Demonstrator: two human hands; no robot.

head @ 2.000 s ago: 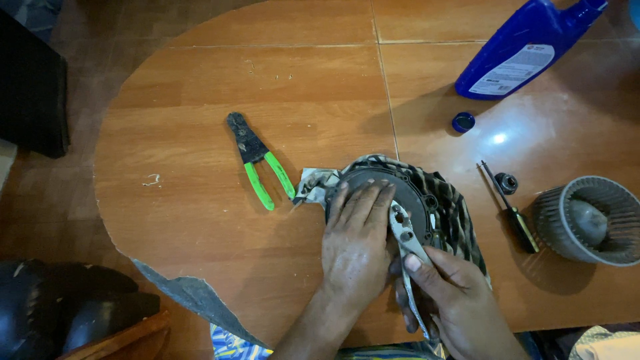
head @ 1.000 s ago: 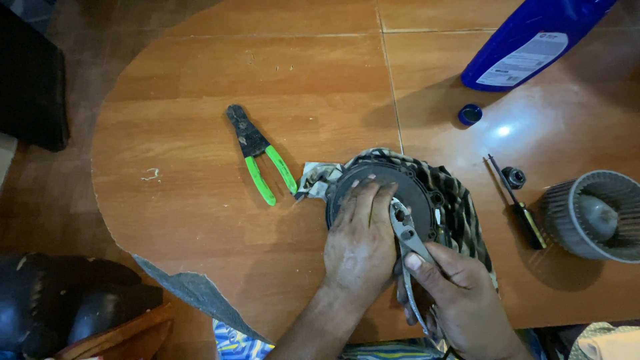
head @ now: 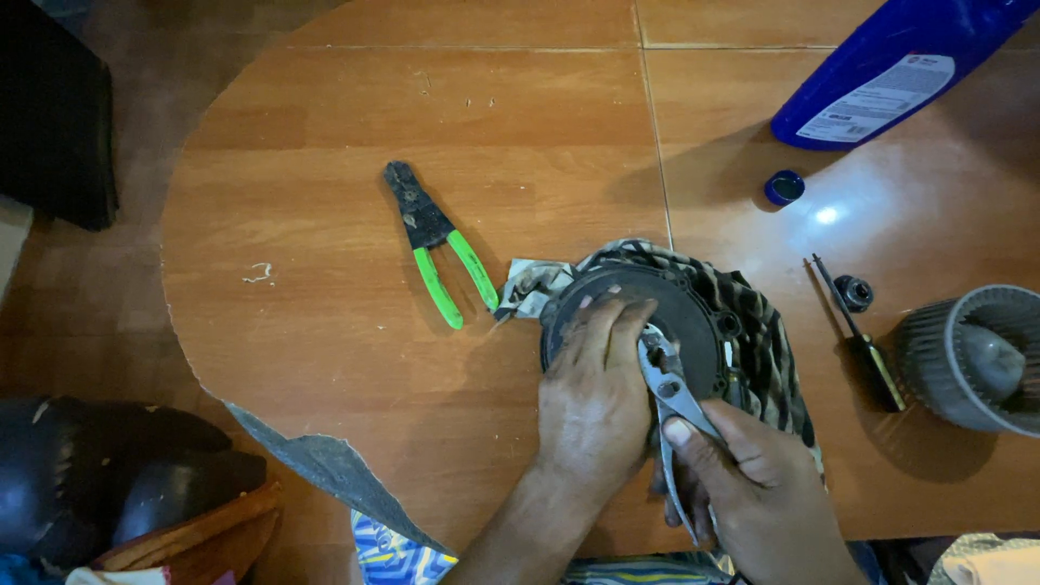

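Observation:
A round black plastic housing (head: 691, 301) rests on a crumpled patterned cloth (head: 772, 349). My left hand (head: 597, 390) lies flat over the housing, fingers spread slightly on its face, and presses or steadies it. My right hand (head: 731, 463) is closed around the handles of metal slip-joint pliers (head: 670, 390). The pliers' jaws are at the housing's face, right beside my left fingers; what lies between them is hard to tell. Green-handled wire strippers (head: 435, 244) lie to the left of the cloth.
On the right are a grey fan wheel (head: 967, 357), a screwdriver (head: 861, 341), a small black round part (head: 854, 292) and a blue cap (head: 785, 188). A large blue bottle (head: 877, 81) stands behind them. The wooden table's (head: 325, 203) torn edging hangs at lower left, near a dark padded seat (head: 122, 471).

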